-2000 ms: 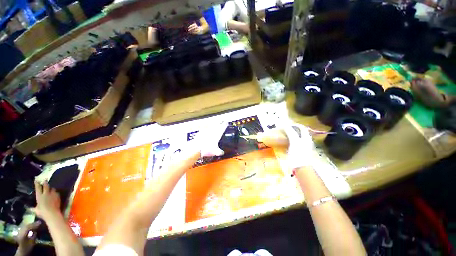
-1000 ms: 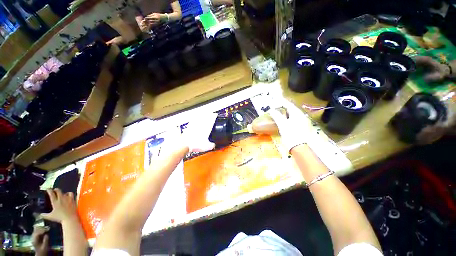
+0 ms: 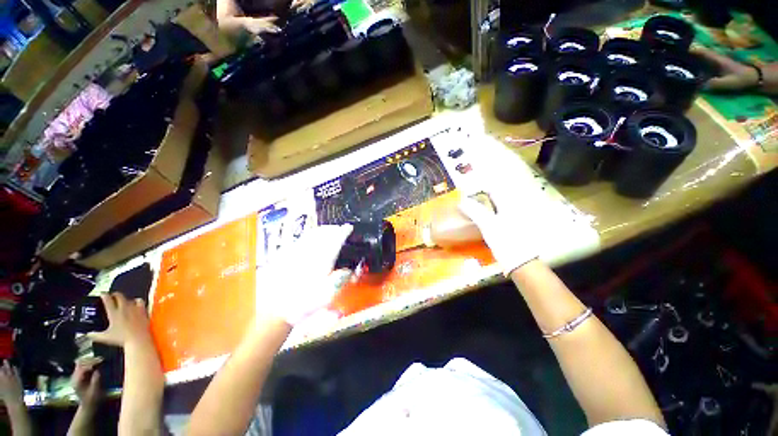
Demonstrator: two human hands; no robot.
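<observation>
My left hand [image 3: 314, 266], in a white glove, holds a black cylindrical housing [image 3: 372, 247] on its side above the orange printed mat, its open end facing right. My right hand [image 3: 493, 226], also in a white glove, holds a pale tan glue bottle [image 3: 452, 230]. The bottle's narrow nozzle points left at the housing's open end. Whether the tip touches the housing cannot be told. The palm side of the left glove is hidden.
Several upright black housings [image 3: 653, 140] with pale rings and thin wires stand at the right. A cardboard tray [image 3: 341, 128] of black cylinders is behind the mat, stacked cartons [image 3: 141, 200] at left. Another person's hand [image 3: 124, 322] is at the left edge.
The housing and both my hands have moved nearer the bench's front edge. Another person's hand at the right has let go of a housing, which now stands upright at the front of the group.
</observation>
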